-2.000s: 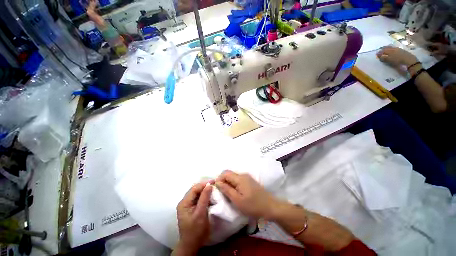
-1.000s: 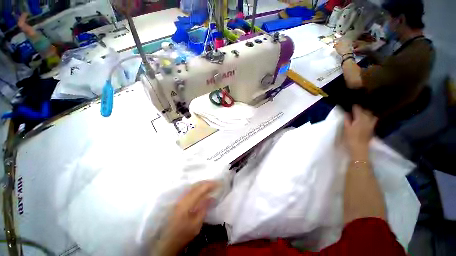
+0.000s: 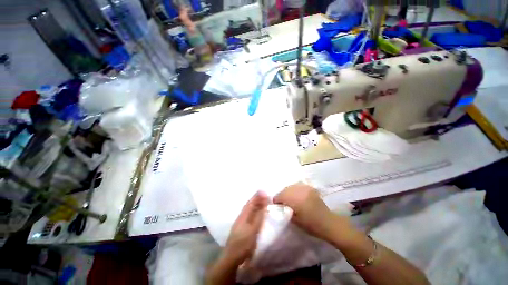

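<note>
A white garment piece (image 3: 234, 167) lies over the table's front edge and hangs towards the lap. My left hand (image 3: 249, 225) and my right hand (image 3: 303, 209) pinch its cloth between the fingertips, close together at the table edge. The exact edge or seam between the fingers is too bright to tell. Scissors (image 3: 361, 119) with one green and one red loop rest on stacked white cut pieces (image 3: 362, 146) under the machine arm.
The cream sewing machine (image 3: 384, 94) stands behind my right hand, with a tan needle plate cover (image 3: 323, 151). A light-blue tube (image 3: 255, 101) stands left of it. A white cloth heap (image 3: 429, 234) lies at right. Clear plastic bags (image 3: 125, 119) are at left. A yellow-orange flat piece (image 3: 487, 128) lies at right.
One second ago my right hand was far right, lifting white cloth, and my hands were apart. Now both are together on the cloth. The view has swung left.
</note>
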